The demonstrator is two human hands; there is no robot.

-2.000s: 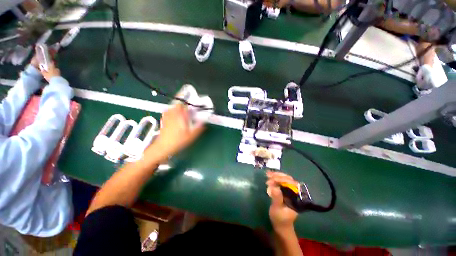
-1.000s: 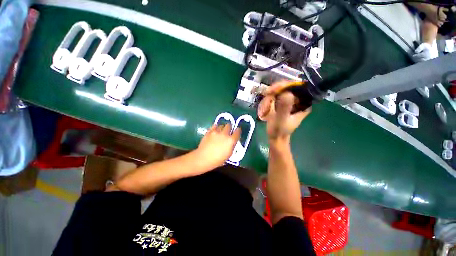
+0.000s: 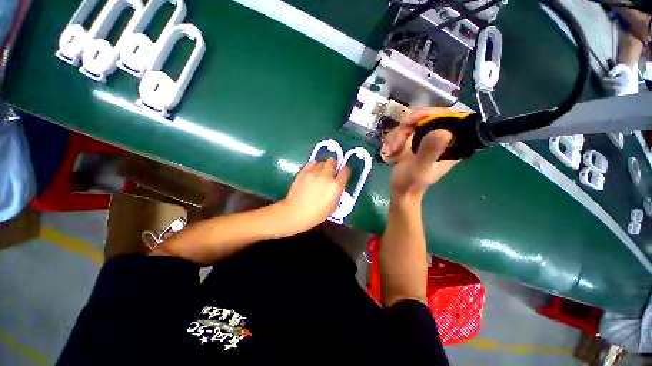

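My left hand (image 3: 316,193) rests on a pair of white plastic housings (image 3: 355,183) lying side by side at the near edge of the green bench. Its fingers cover part of both loops. My right hand (image 3: 422,154) is closed around the electric screwdriver (image 3: 449,134), which has a black grip and a yellow-orange band. The driver tip points left at the front tray of the silver-grey screw feeder (image 3: 426,63); the tip itself is hidden by my fingers. A black cable (image 3: 525,123) leaves the driver's right end.
Waiting housings (image 3: 171,68) lie in a slanted row at the upper left. A housing (image 3: 487,58) is beside the feeder. A grey metal bar (image 3: 608,114) crosses the right side. Line housings (image 3: 593,169) lie beyond the white stripe. Below are an open carton (image 3: 129,223) and a red stool (image 3: 459,304).
The view has shifted. Two seconds ago my left hand was farther out with blurred white housings; now it rests on the pair near me. The screwdriver has come to the feeder's tray.
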